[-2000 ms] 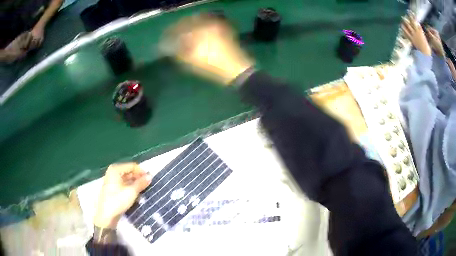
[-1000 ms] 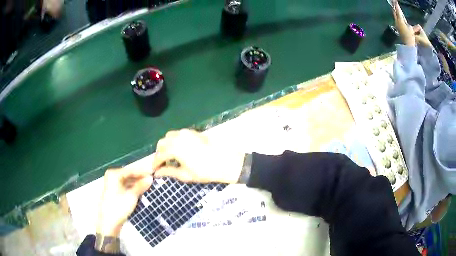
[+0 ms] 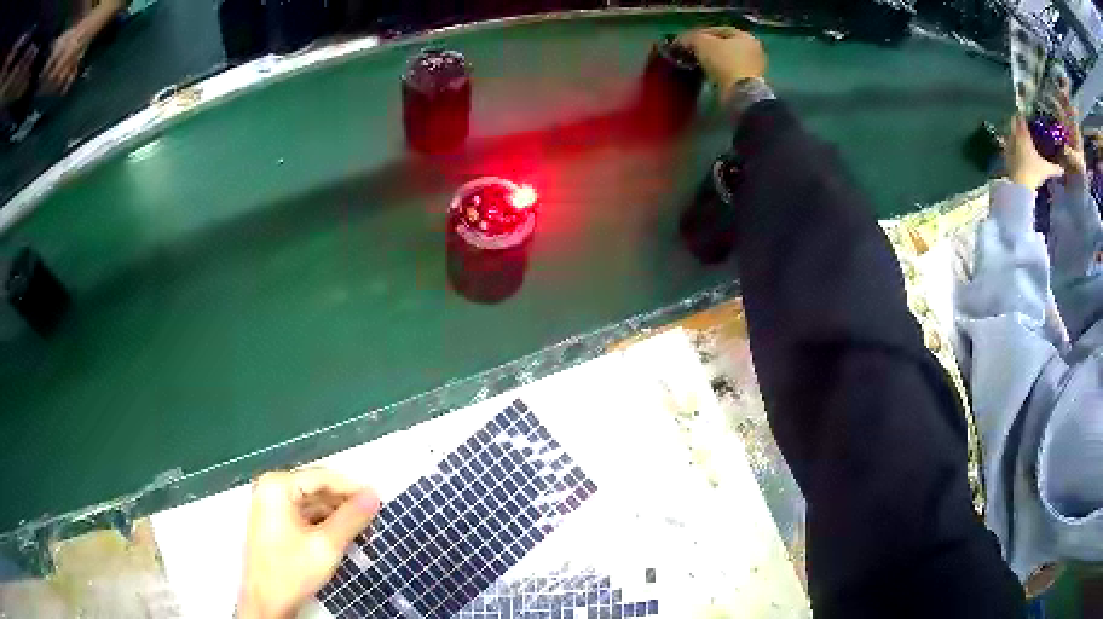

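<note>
My right hand [image 3: 729, 58] reaches across the belt, its fingers at the top of a black cylindrical unit [image 3: 673, 91]; whether they grip it or hold a pad is unclear. My left hand [image 3: 296, 532] is beside the upper left edge of the black pad sheet [image 3: 454, 520], thumb and fingers close together; I cannot tell if a pad is between them. The sheet is a grid of small black rectangles with pale gaps at its right. More loose pads [image 3: 569, 597] lie below it.
The green belt [image 3: 242, 314] carries a red-lit unit [image 3: 491, 248], a unit behind it [image 3: 437, 106], one beside my right sleeve [image 3: 711, 218] and one at far left [image 3: 36, 290]. A neighbour in grey sleeves [image 3: 1002, 290] holds a purple-lit unit [image 3: 1047, 137]. Another person's hands show top left.
My right hand has left my left hand and gone up and right over the belt. The units have shifted right. The neighbour's hands now hold the purple-lit unit.
</note>
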